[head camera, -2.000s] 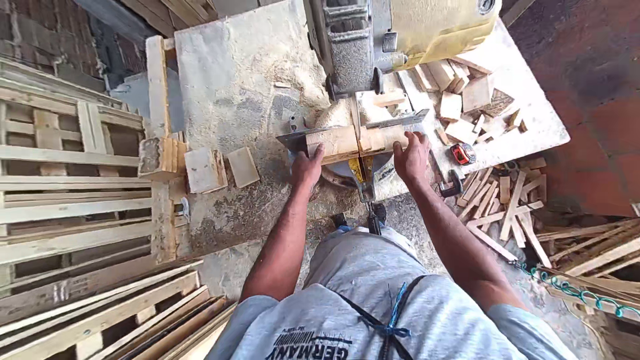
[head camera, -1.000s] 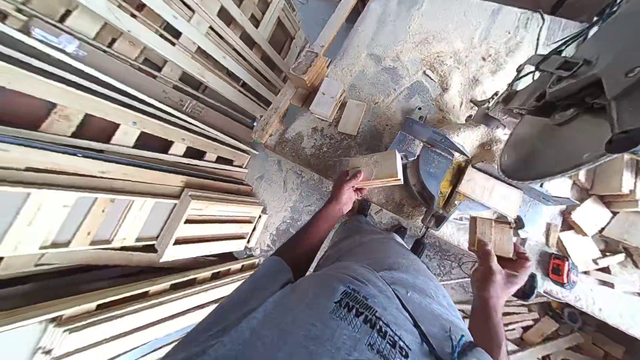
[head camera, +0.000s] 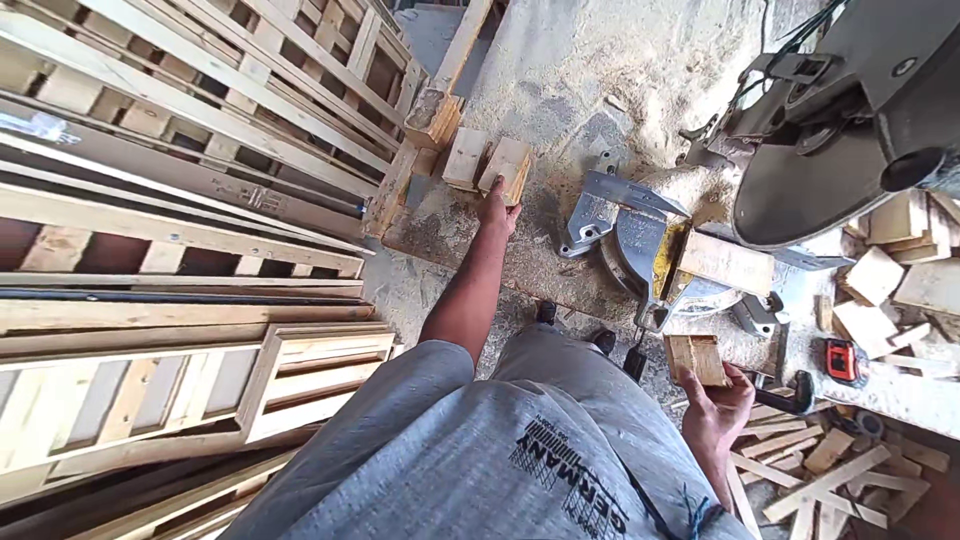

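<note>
My left hand (head camera: 498, 210) grips the near end of a small stack of cut wooden boards (head camera: 507, 166), which is at the bench beside another short stack of wood pieces (head camera: 466, 158). My right hand (head camera: 718, 405) holds a short wood block (head camera: 696, 360) near the bench's front edge. Between the hands stands the base of a miter saw (head camera: 637, 247), with a metal fence and a yellow insert. A flat board (head camera: 726, 262) lies across its right side. The saw's head and blade guard (head camera: 810, 180) are raised at the upper right.
Slatted wooden pallets or frames (head camera: 187, 225) fill the left side. A red and black tape measure (head camera: 843, 360) sits at the bench's right, near piled offcuts (head camera: 874, 277). A clamp handle (head camera: 804, 391) juts out by my right hand. Scrap sticks (head camera: 825, 472) lie below. Sawdust covers the workbench (head camera: 555, 82).
Both hands have left the wood at the saw fence, and the saw head now shows raised. My left hand has carried its boards to beside the other stack. The view has shifted and turned.
</note>
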